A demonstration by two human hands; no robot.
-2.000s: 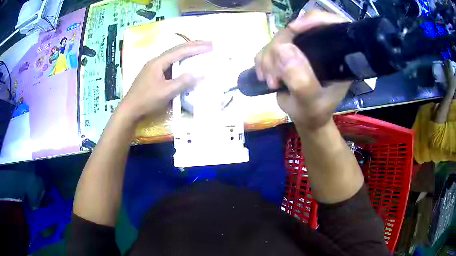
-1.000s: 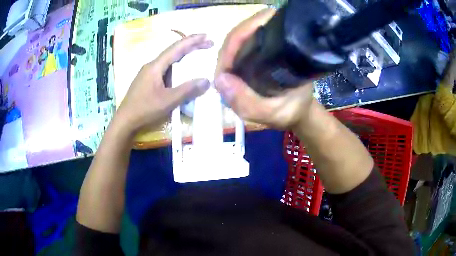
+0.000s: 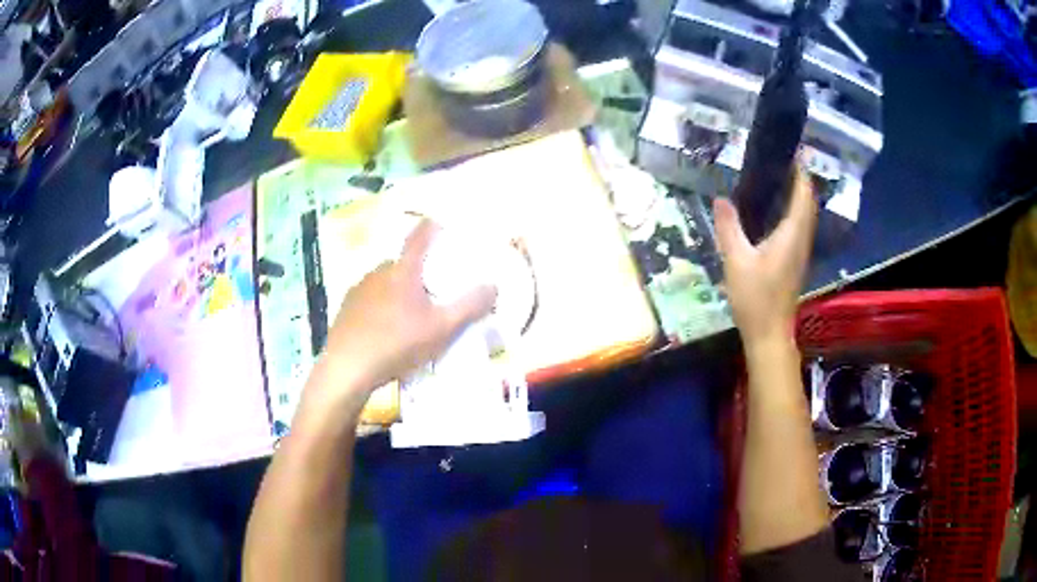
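Observation:
The glaring white housing (image 3: 461, 398) lies on the yellowish work pad (image 3: 591, 250), its slotted end over the front edge. My left hand (image 3: 404, 307) holds the housing's far part, thumb and fingers around its round white area. A thin curved wire (image 3: 531, 284) shows on the pad to the right. My right hand (image 3: 773, 244) is shut on the black electric screwdriver (image 3: 776, 142), away from the housing at the right, in front of the metal jig. Glare hides the housing's detail and any screws in it.
Behind the pad are a yellow screw box (image 3: 322, 97) and a round tin (image 3: 483, 51) on a brown board. The metal jig (image 3: 836, 97) stands back right. A red basket (image 3: 978, 398) with black domes is at the right. White parts (image 3: 182, 154) lie back left.
The screwdriver and my right hand have moved from over the housing to the right, beside the jig. My left hand stays on the housing. The view has shifted to show more of the bench and basket.

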